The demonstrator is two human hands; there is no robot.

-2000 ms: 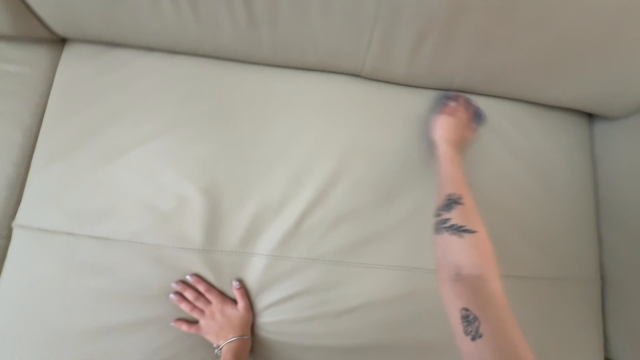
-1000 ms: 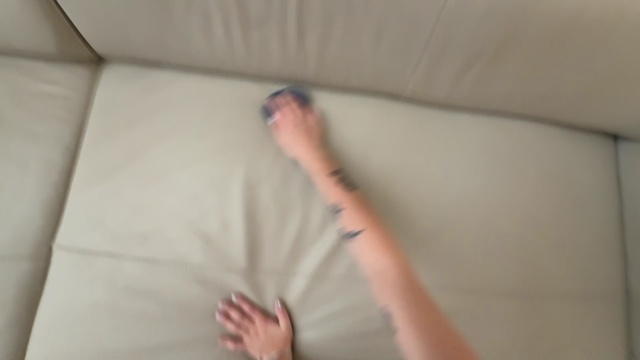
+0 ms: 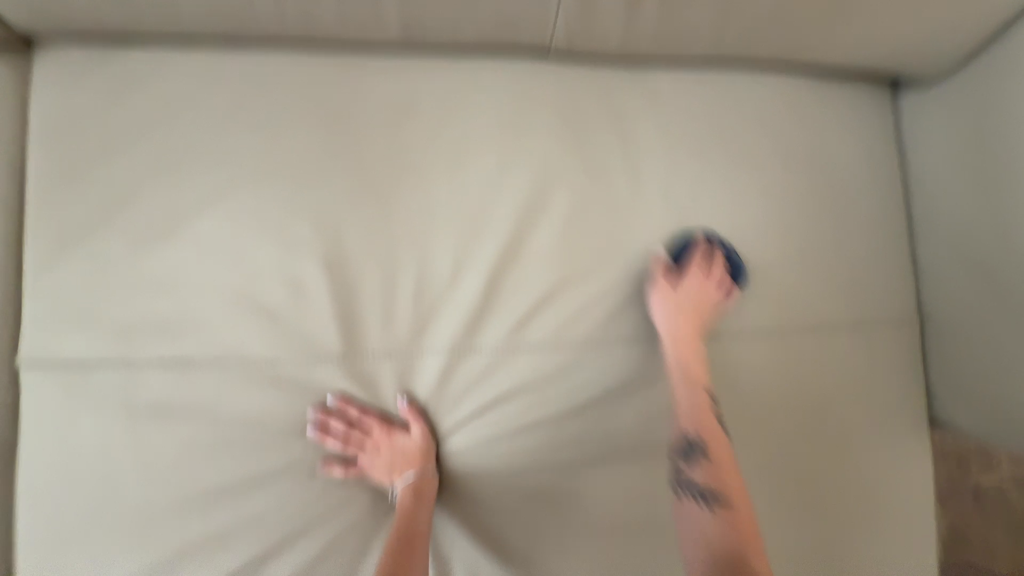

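Observation:
A wide beige seat cushion of a sofa, leather-like and smooth, fills most of the view. My left hand presses palm down on its near part, fingers spread, and creases fan out around it; a thin bracelet circles the wrist. At the right of the cushion, my right hand holds a dark blue round pad or cloth against the surface. Motion blurs this hand, and its fingers cover much of the pad, so its exact kind cannot be told.
The sofa's backrest runs along the top edge. A grey-beige side panel or armrest borders the cushion at the right, with brownish floor below it. A seam crosses the cushion, and another sofa part adjoins at the left.
My right hand, with the dark pad, went left along the cushion's back edge, then came back right and nearer to me. My left hand stays pressed on the cushion. The view has shifted.

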